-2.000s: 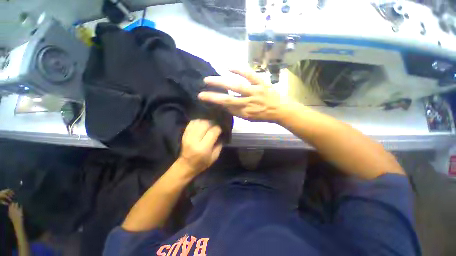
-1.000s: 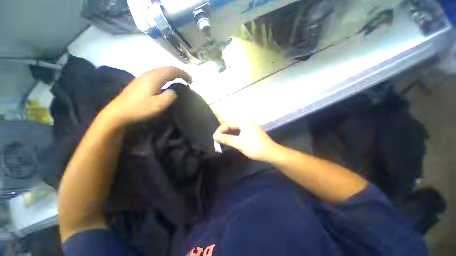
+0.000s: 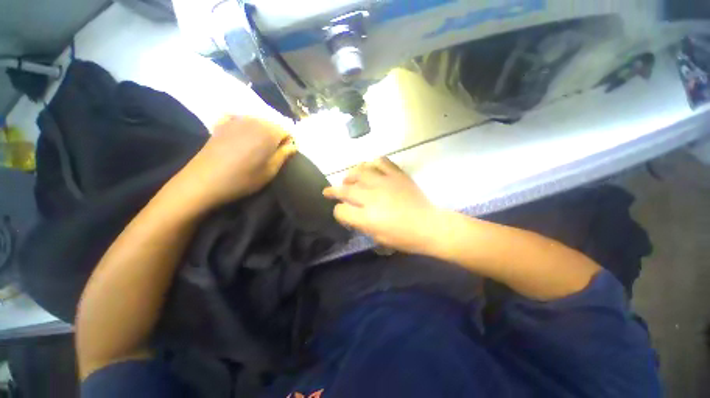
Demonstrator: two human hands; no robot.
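Note:
The black garment lies heaped over the table's left part and runs down onto my lap. My left hand is closed on the garment's upper edge, just left of the presser foot. My right hand lies at the garment's right edge near the table's front edge, fingers bent; whether it pinches the cloth cannot be told. The sewing machine head stands above, its needle area lit brightly.
A crumpled dark plastic bag lies under the machine arm. A small dark tool is right of it. The table's front edge slants up to the right. More dark cloth hangs below it at right.
Since one second ago my left hand has turned and closed on the cloth edge. The pale piece at my right fingers no longer shows. The view has shifted slightly.

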